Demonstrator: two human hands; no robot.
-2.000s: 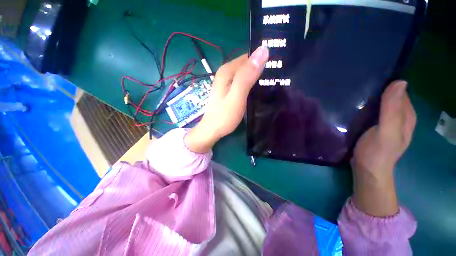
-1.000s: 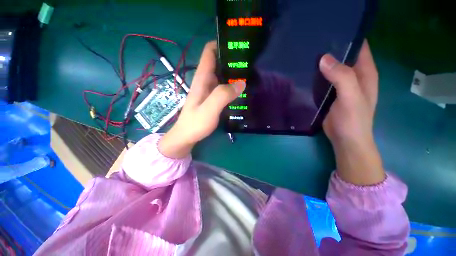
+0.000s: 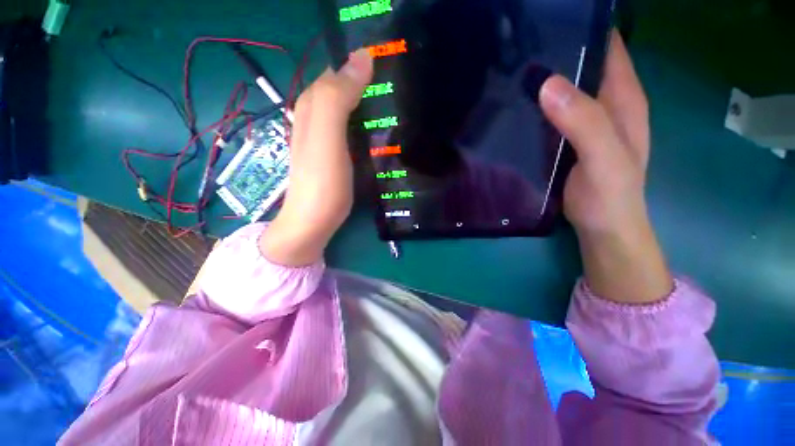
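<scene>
A black display unit point(image 3: 471, 131) is in front of me, its top cut off by the picture's upper edge. Its dark screen shows green, orange and white text lines down the left side. My left hand point(image 3: 327, 157) is at its left edge, the thumb over the text near an orange line. My right hand point(image 3: 606, 148) grips the right edge, thumb on the screen and fingers behind. A small connector point(image 3: 394, 249) sticks out below the unit's lower left corner.
Left on the green bench mat point(image 3: 453, 277) lie a circuit board point(image 3: 258, 171), tangled red and black wires point(image 3: 179, 165) and a white-barrelled pen point(image 3: 268, 89). A pale-green block point(image 3: 56, 16) is far left. A pale bracket point(image 3: 760, 120) is at the right. A divided carton point(image 3: 139, 248) is below the bench edge.
The screen has gone from white text to a coloured list. The unit and both hands have shifted left in view. My left thumb has moved up the list in the last second.
</scene>
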